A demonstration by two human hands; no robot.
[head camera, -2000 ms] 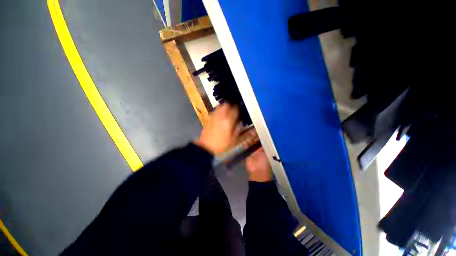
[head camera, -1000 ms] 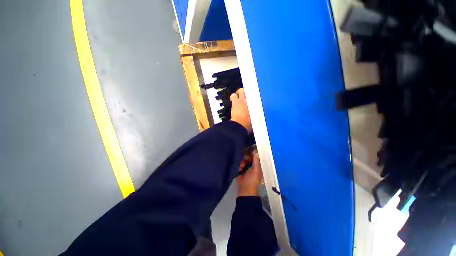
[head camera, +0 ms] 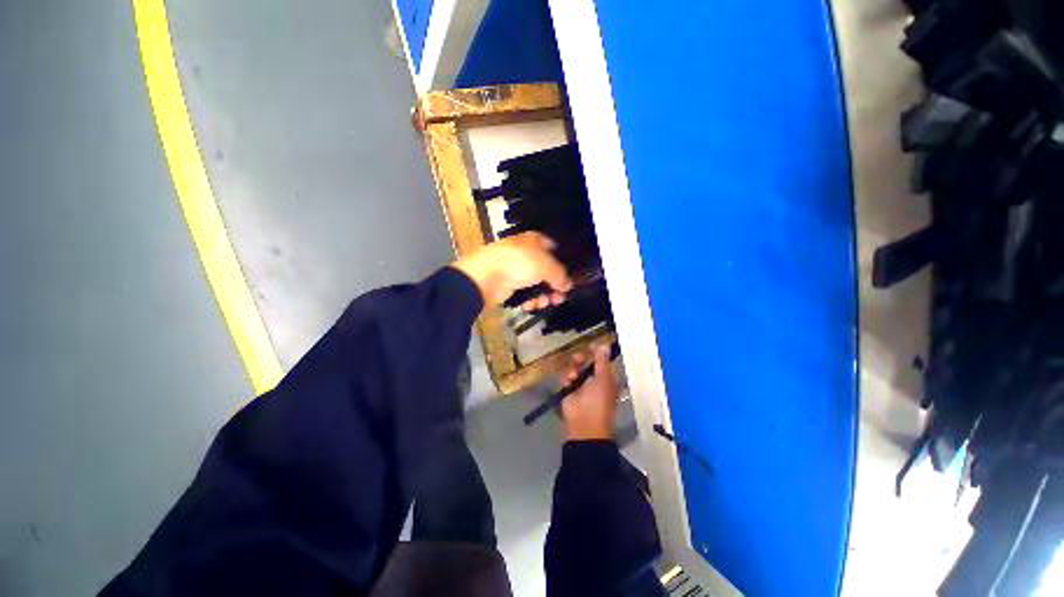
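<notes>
A wooden tray (head camera: 449,187) with a pale lining stands on the floor, partly hidden under the blue machine. Black strips (head camera: 543,192) lie in it in an uneven heap. My left hand (head camera: 519,271) is over the tray, its fingers curled on dark strip ends among the heap. My right hand (head camera: 593,397) is at the tray's near end, beside the machine's white edge, and grips a thin black strip (head camera: 554,402) that sticks out to the lower left. Its far end is hidden by the machine edge.
The blue machine panel (head camera: 735,257) with its white edge (head camera: 613,198) rises right of the tray. A large heap of black strips (head camera: 992,233) lies on the machine's right side. Grey floor with a yellow line (head camera: 193,187) is at the left.
My left hand has drawn back from under the machine edge to the tray's near part. My right hand stays near the tray's end, now with a strip showing. More of the tray is visible.
</notes>
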